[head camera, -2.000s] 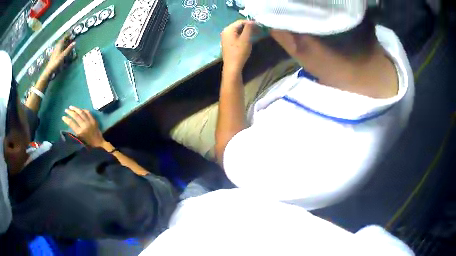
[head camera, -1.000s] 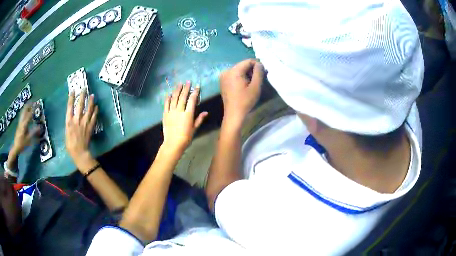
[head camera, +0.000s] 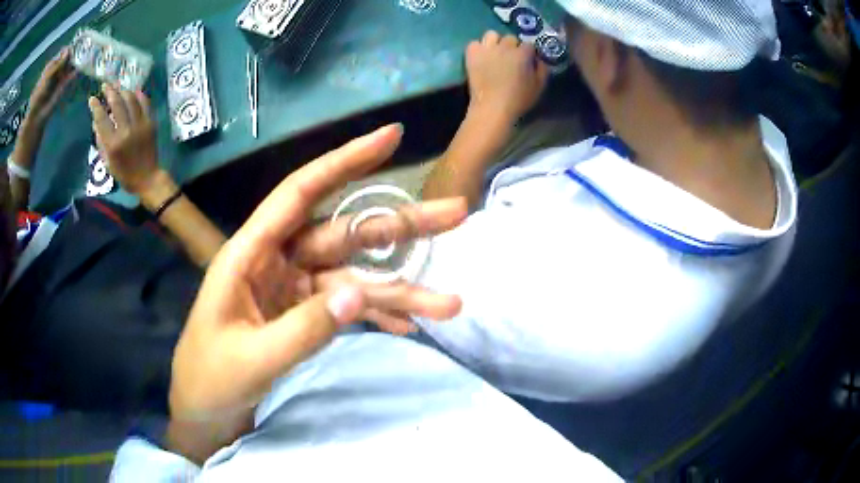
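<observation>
My left hand (head camera: 255, 292) is large in the middle of the view, coming from the lower left, with its fingers spread to the right. It holds a clear round part (head camera: 382, 234) with a shiny rim and concentric rings at its fingers. The fingers show through the part; exactly which of them grip it I cannot tell. The hand and part are in the air between me and the bench. My right hand is out of the picture.
The green bench (head camera: 368, 61) bears a three-seat plate (head camera: 190, 80), thin rods (head camera: 253, 94) and stacked plates (head camera: 272, 13). A person at left handles another plate (head camera: 111, 58). A person in white at right has a hand (head camera: 504, 75) beside a fitted plate (head camera: 528, 23).
My left hand has lifted off the bench and come nearer, now with the clear round part in it. The view has shifted. The left coworker's hands now hold a plate.
</observation>
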